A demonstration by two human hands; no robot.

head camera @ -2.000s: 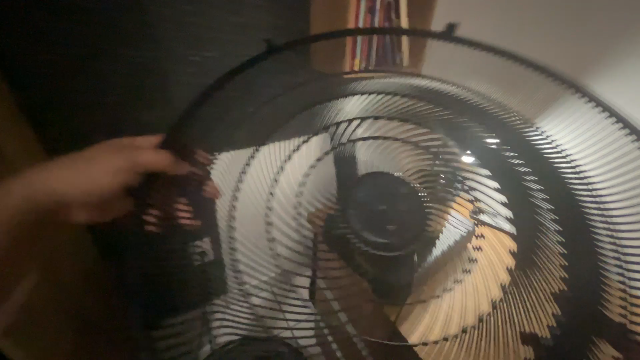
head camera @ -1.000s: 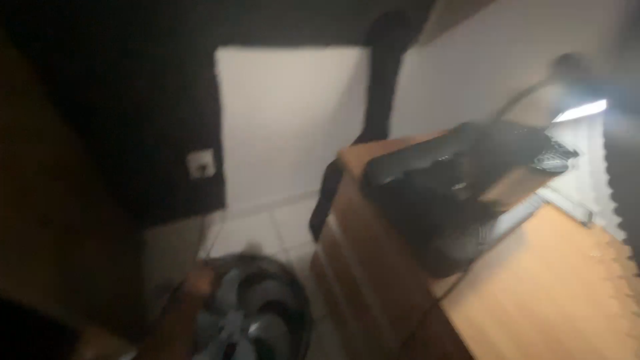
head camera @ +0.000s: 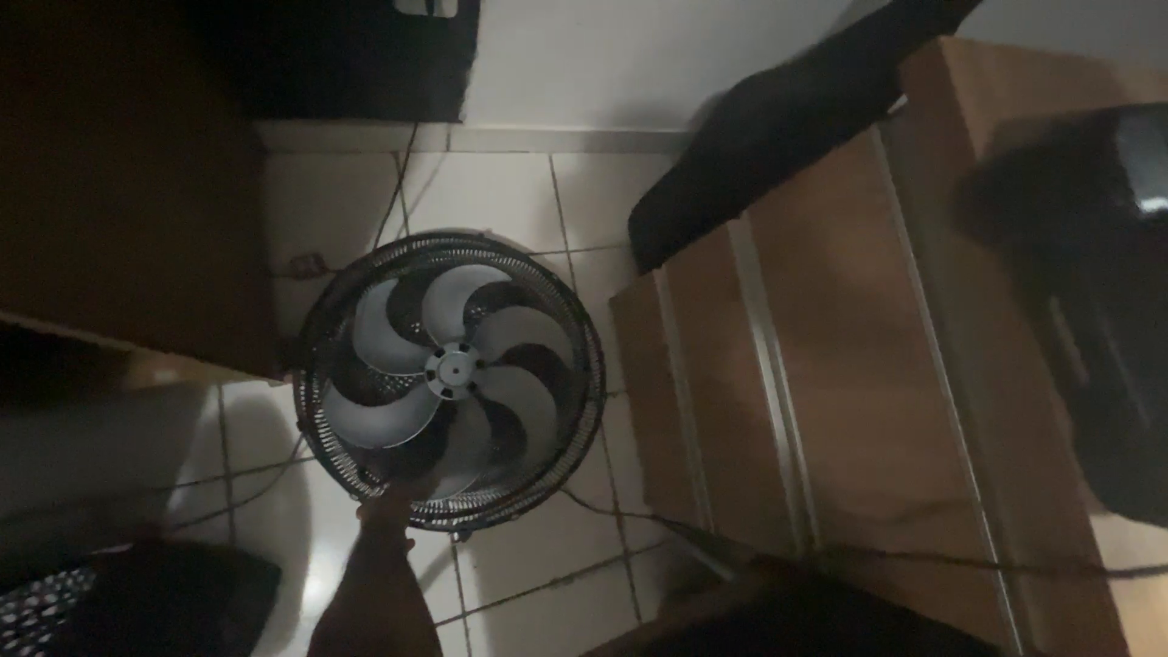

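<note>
A round fan (head camera: 455, 370) with pale grey curved blades and a black wire guard is low over the white tiled floor. Its blades face up, and no front grille shows over them. My left hand (head camera: 391, 506) reaches up from the bottom of the view, and its fingers close on the near rim of the guard; the fingertips are dim. I do not see my right hand. A dark shape at the bottom right is too dim to identify.
Wooden drawers (head camera: 839, 338) stand to the right, with a dark glossy object (head camera: 1104, 301) above them. Thin cables (head camera: 397, 196) run over the floor. Brown furniture (head camera: 137, 210) is at the left, and a dark mesh item (head camera: 46, 607) lies lower left. A white wall (head camera: 584, 64) rises beyond.
The wire grille that my left hand held up two seconds ago is no longer before me. The view has swung down to the fan's blades, where my left hand now grips the near rim.
</note>
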